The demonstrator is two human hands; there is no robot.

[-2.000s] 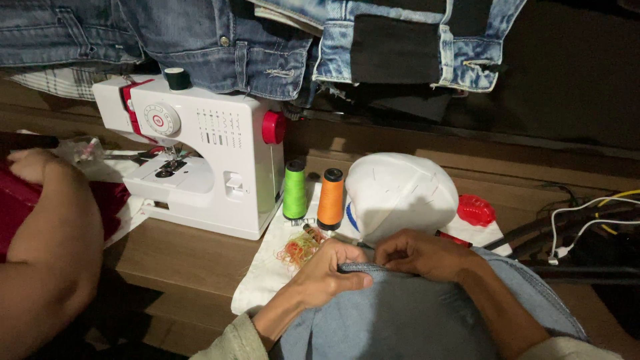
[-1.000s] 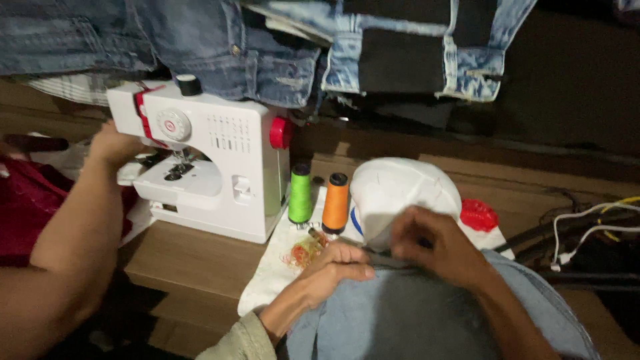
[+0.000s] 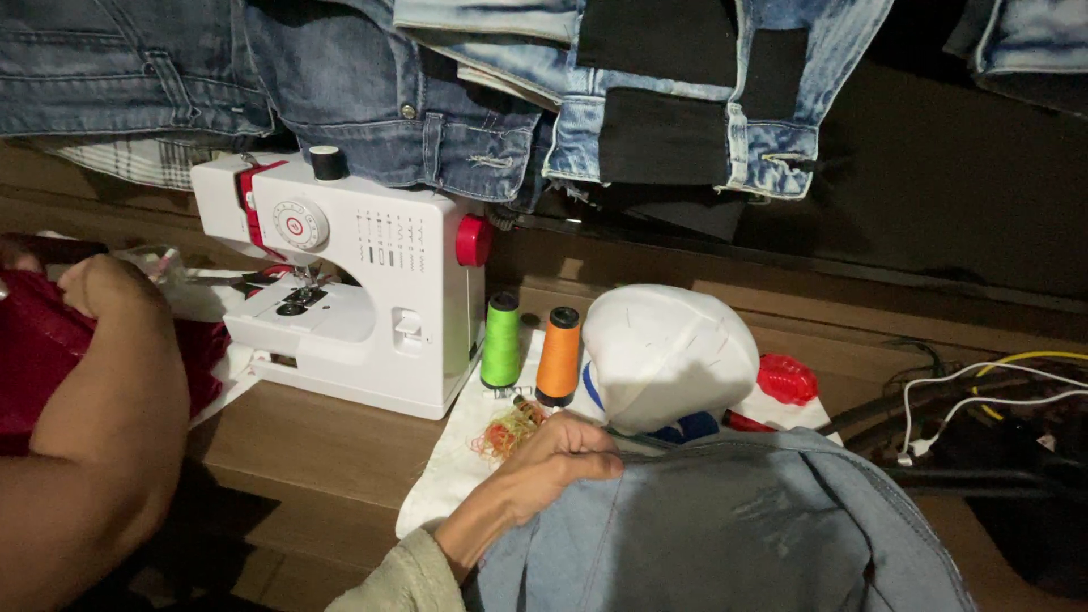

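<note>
My left hand (image 3: 557,463) pinches the top edge of a light blue denim garment (image 3: 722,510), which spreads over the lower right of the view. My right hand is out of view. Just beyond the garment's edge a rounded white cloth cushion (image 3: 671,357) with a blue band rests on a white cloth (image 3: 433,484). Left of it stand an orange thread cone (image 3: 558,357) and a green thread cone (image 3: 501,342). A tangle of loose thread (image 3: 507,433) lies beside my left hand's fingers. A red scalloped object (image 3: 786,379) sits right of the cushion.
A white sewing machine (image 3: 365,297) with a black spool on top stands left of the cones. At the far left, a co-worker's arm (image 3: 119,374) reaches over dark red fabric (image 3: 34,348). Jeans (image 3: 476,161) hang along the top. White and yellow cables (image 3: 977,382) lie at the right.
My right hand, at the denim edge beside my left hand in both earlier frames, has left the view. The co-worker's hand has moved back left from beside the sewing machine.
</note>
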